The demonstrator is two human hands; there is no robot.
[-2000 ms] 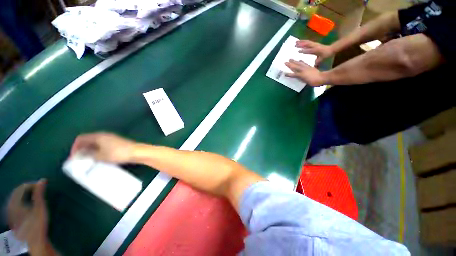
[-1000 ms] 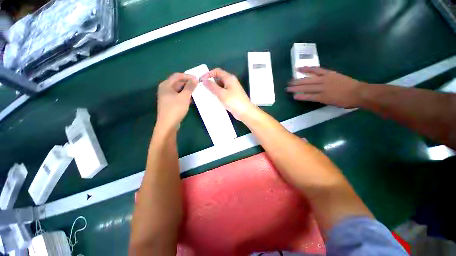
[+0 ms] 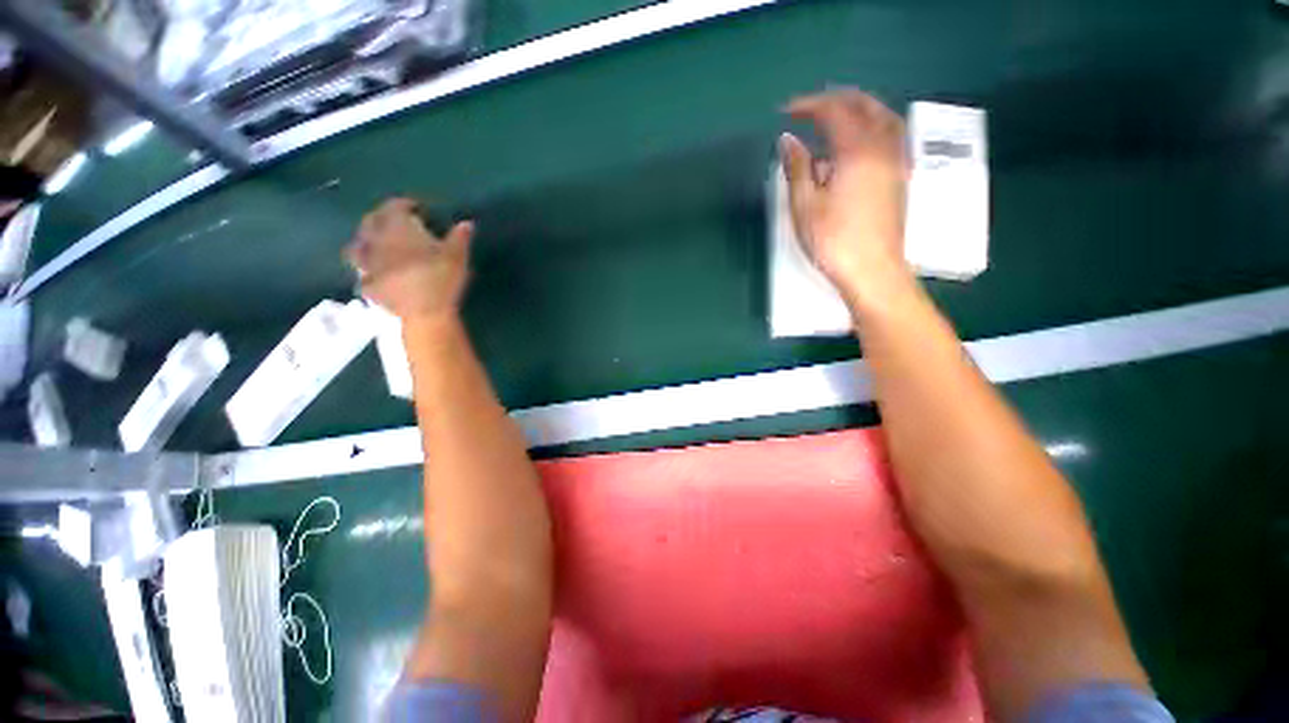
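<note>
My left hand (image 3: 410,261) is at centre left, slightly blurred, thumb and fingers apart. A slim white box (image 3: 396,356) lies partly hidden under its wrist. My right hand (image 3: 848,184) is over another white box (image 3: 809,294), with thumb and index finger apart; the hand hides that box's upper part. A further white box with dark print (image 3: 947,205) lies just right of that hand. A white box (image 3: 300,374) lies tilted left of my left hand.
More white boxes (image 3: 173,393) lie at left on the green belt (image 3: 608,254). A white rail (image 3: 679,410) separates it from the pink-red mat (image 3: 735,551). White corded units (image 3: 226,622) stand at lower left. Plastic-wrapped parts (image 3: 311,50) are at upper left.
My hands have parted from the box they pinched together; the left moved left, the right moved right to another box. The neighbour's hand is out of view. The view has shifted.
</note>
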